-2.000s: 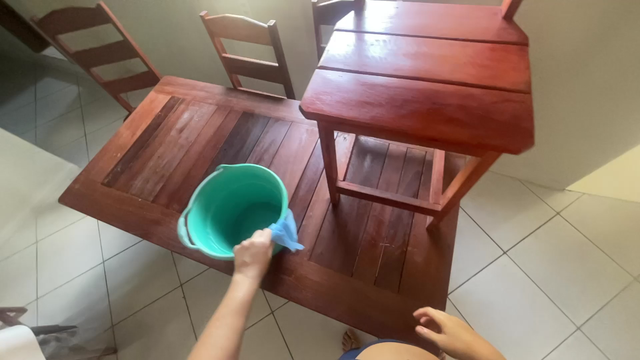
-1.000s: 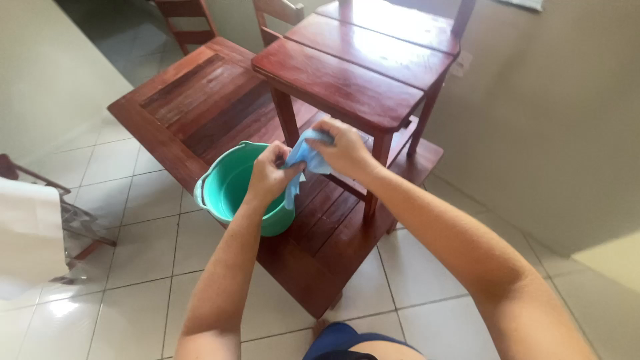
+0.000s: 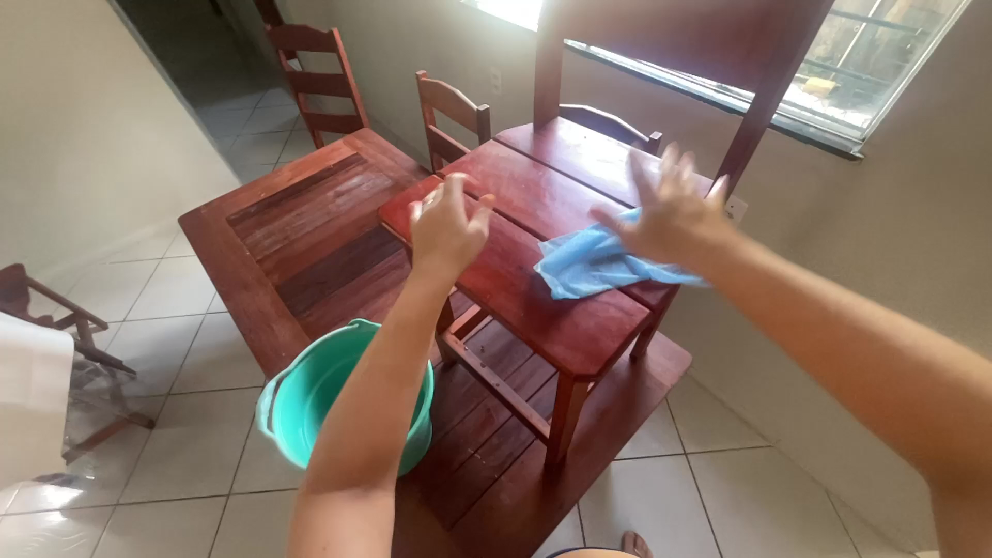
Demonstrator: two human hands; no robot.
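A light blue cloth (image 3: 585,260) lies crumpled over the slatted seat of a reddish wooden chair (image 3: 535,310), which stands on a wooden table (image 3: 263,287). Over the cloth is my right hand (image 3: 670,213), blurred, fingers spread; whether its palm touches the cloth is hard to tell. My left hand (image 3: 449,225), its fingers apart and holding nothing, is at the seat's left part. Below it, my left forearm crosses in front of a green plastic bucket (image 3: 310,387) on the table's near edge, hiding part of the bucket.
Several wooden chairs, one at the back left (image 3: 318,81) and another nearer (image 3: 457,108), stand behind the table. A window (image 3: 852,70) is at the upper right. A white-covered object (image 3: 31,395) and a folding wooden frame (image 3: 85,333) are at the left, on the tiled floor.
My hands, together on the blue cloth above the bucket a second ago, have moved apart. The cloth is now spread on the chair seat, and my left hand has let it go.
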